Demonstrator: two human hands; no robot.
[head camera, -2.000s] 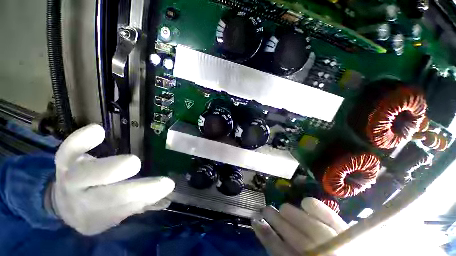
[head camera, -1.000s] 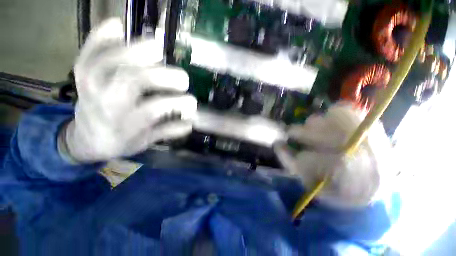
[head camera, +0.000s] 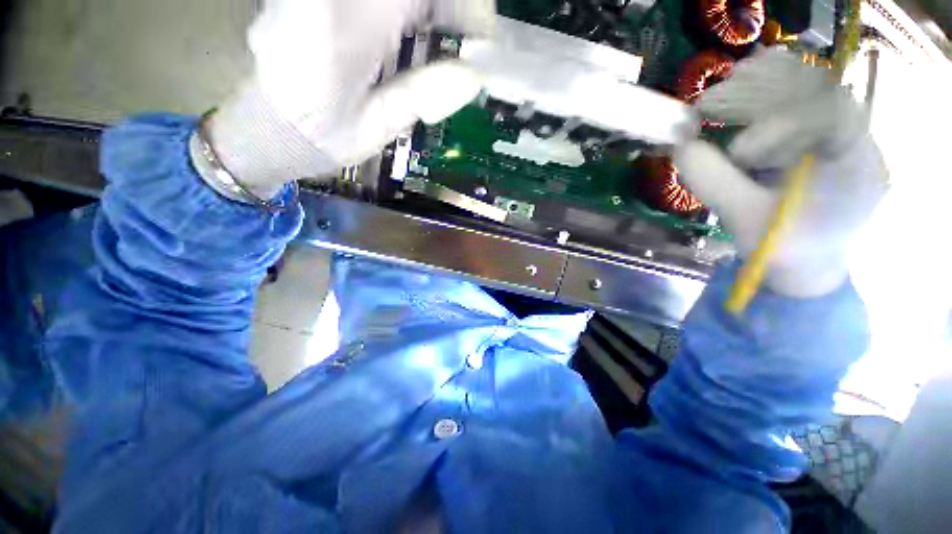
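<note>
A green circuit board (head camera: 475, 156) with silver-white bars and copper-red wound rings (head camera: 734, 19) lies at the top of the view. My left hand (head camera: 334, 89), white-gloved and blurred, is over its left side, partly cut off by the top edge. My right hand (head camera: 799, 172), also gloved and blurred, is over its right side with a yellow stick (head camera: 770, 242) in it. A blurred whitish bar (head camera: 590, 101) spans between the fingers of both hands. Whether the left fingers grip its end cannot be told.
A metal rail (head camera: 449, 248) with screws runs along the board's near side. My blue-sleeved arms and blue coat (head camera: 418, 417) fill the lower view. A pale panel (head camera: 136, 63) is at upper left. Strong glare whitens the right side.
The board now appears higher in view, with the near rail exposed. Both hands have moved up, the left also to the right. The yellow stick remains in my right hand.
</note>
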